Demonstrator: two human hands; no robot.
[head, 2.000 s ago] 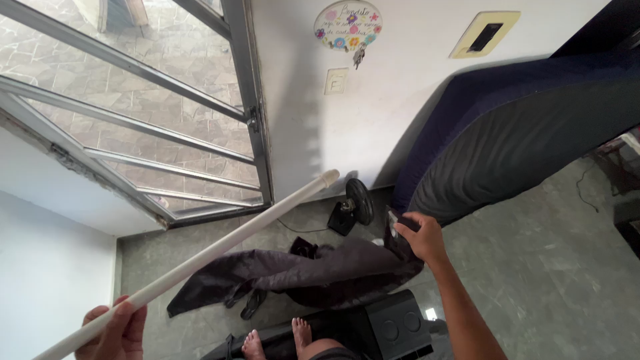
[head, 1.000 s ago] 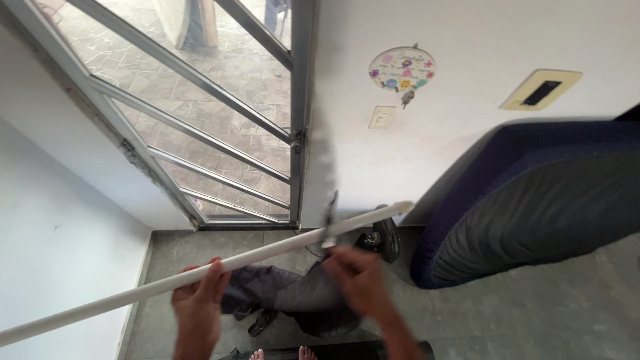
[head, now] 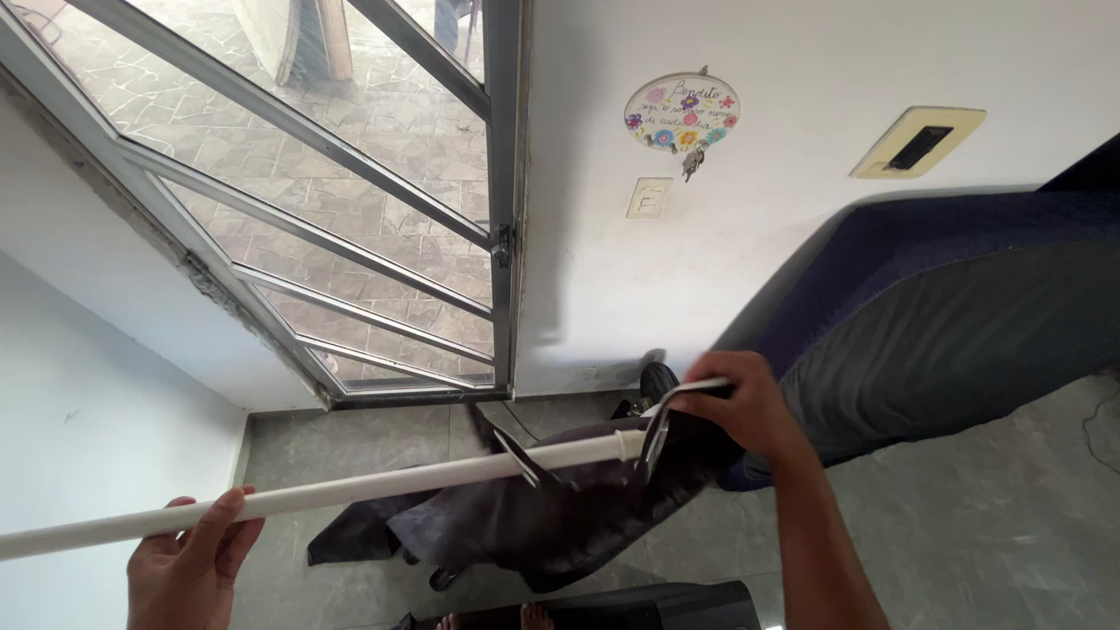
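A long white rod (head: 385, 483) crosses the lower left of the view, and my left hand (head: 197, 556) grips it between thumb and fingers. Dark curtain-like fabric (head: 516, 525) with metal-rimmed eyelets hangs from the rod near its right end. The rod passes through one eyelet (head: 518, 457), with cloth bunched around it. My right hand (head: 735, 398) pinches the fabric's top edge by another eyelet (head: 654, 429), just beyond the rod's capped tip (head: 628, 444). Whether the tip enters that eyelet is hard to tell.
A metal-framed glass door (head: 503, 175) stands at the left, beside a white wall (head: 595, 289) with a floral plaque (head: 682, 112) and switches. A dark-covered mattress-like object (head: 962, 350) leans at the right. Behind the cloth is a black wheel-like object (head: 656, 382). A black bench-like surface (head: 612, 608) lies below my feet.
The rod's right end, bare two seconds ago, now has an eyelet of the fabric around it. My right hand has brought the fabric up to the rod. The view has shifted.
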